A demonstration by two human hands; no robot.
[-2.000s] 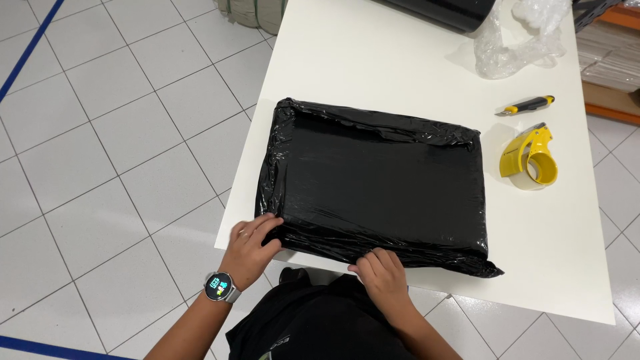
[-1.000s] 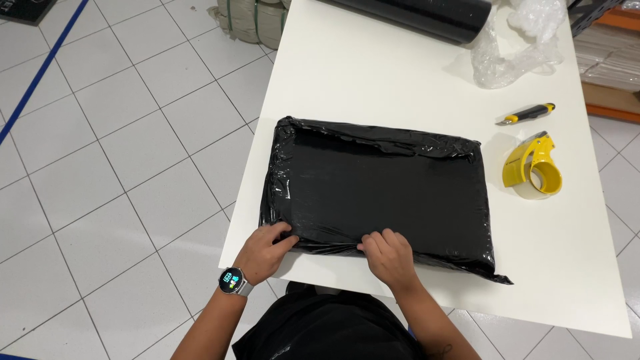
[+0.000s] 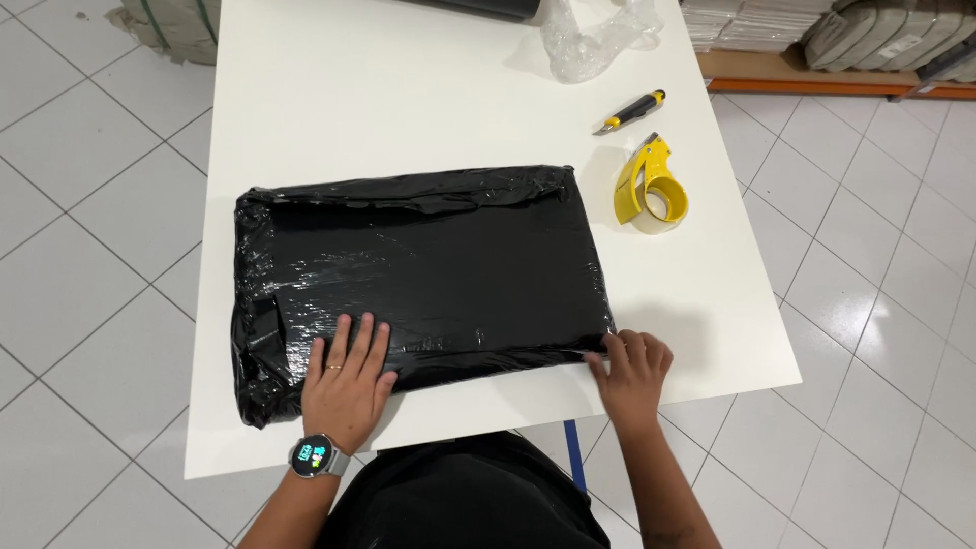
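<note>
A flat rectangular package wrapped in black plastic film (image 3: 442, 267) lies on the white table (image 3: 412, 99), its wrap bunched along the far and left sides. My left hand (image 3: 351, 389), with a ring and a watch on the wrist, rests flat on the near left part of the package, fingers spread. At the near right corner, my right hand (image 3: 633, 374) has its curled fingers on the film; whether it pinches the film is hard to tell. Right of the package stands a yellow tape dispenser (image 3: 652, 191) with a roll of tape. Beyond it lies a yellow and black utility knife (image 3: 631, 112).
Crumpled clear plastic wrap (image 3: 587, 46) and a black roll (image 3: 496, 6) are at the table's far side. A shelf with an orange edge (image 3: 808, 87) holds wrapped bundles (image 3: 877, 34) at the back right. Another bundle (image 3: 179, 30) stands on the tiled floor at the far left.
My left hand has gone from the near edge onto the package's top. My right hand has moved right to the corner. The package sits turned differently on the table. The view has shifted.
</note>
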